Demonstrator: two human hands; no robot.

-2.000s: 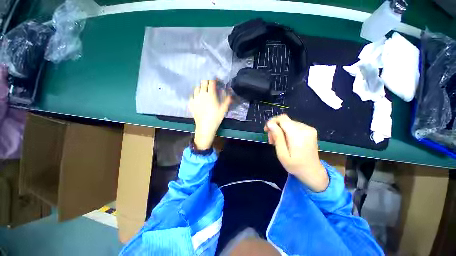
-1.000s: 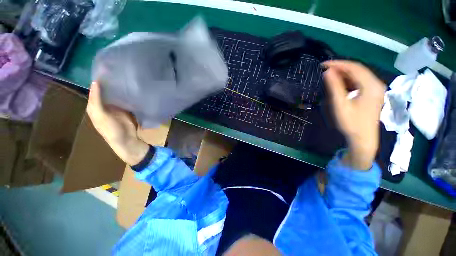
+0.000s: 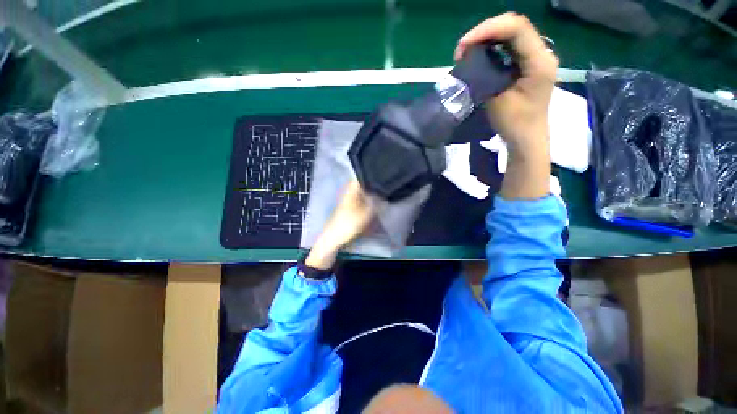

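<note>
A black headset is held tilted above the black work mat. My right hand grips its upper end, near the headband. The hexagonal outer face of one ear cup shows at its lower end. My left hand is below that cup, over the grey-white protective bag. The left fingertips are hidden behind the cup, so their hold is unclear. The bag lies across the middle of the mat, partly covered by the headset and my left hand.
White cloths lie on the mat, beside and behind my right forearm. A blue tray with plastic-wrapped black headsets is at the right. More wrapped items are at the left. Open cartons stand below the bench edge.
The bag has come down from the left, where my left hand held it up, onto the mat. My right hand has taken hold of the headset and lifted it. The camera view has shifted.
</note>
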